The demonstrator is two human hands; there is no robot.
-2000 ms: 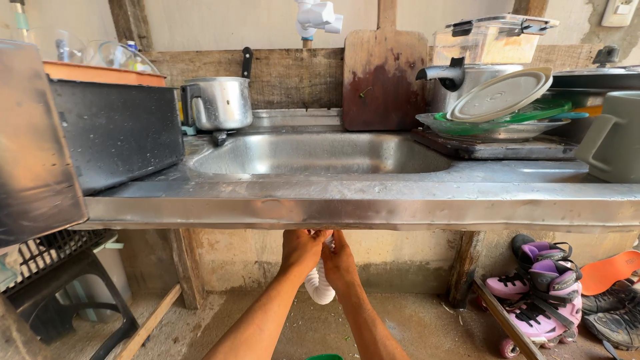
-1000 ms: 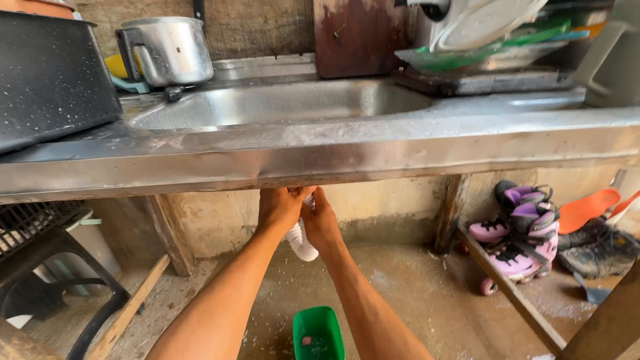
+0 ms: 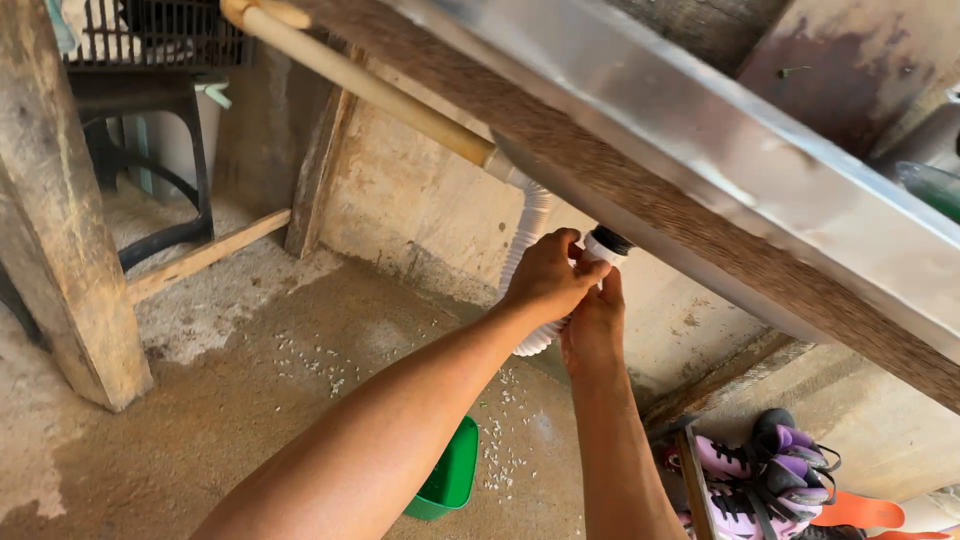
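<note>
Below the stainless-steel sink counter (image 3: 675, 97), a white threaded collar (image 3: 604, 249) meets the black drain outlet (image 3: 613, 237). My left hand (image 3: 553, 276) has its thumb and fingers around the collar from the left. My right hand (image 3: 598, 315) grips it from below and right, fingertips up. A white corrugated drain hose (image 3: 529, 225) runs down from a beige pipe (image 3: 375, 90), bends behind my left hand and passes behind my wrists; its upper end near the collar is hidden by my fingers.
A green plastic container (image 3: 454, 472) stands on the wet concrete floor among scattered white grains. Wooden posts (image 3: 67, 202) and a brace (image 3: 210, 255) are at left, beside a black plastic stool (image 3: 142, 97). Pink and purple inline skates (image 3: 772, 480) sit at lower right.
The view has moved down under the counter and tilted, so the collar, black outlet and beige pipe now show. Both hands remain together at the upper end of the hose.
</note>
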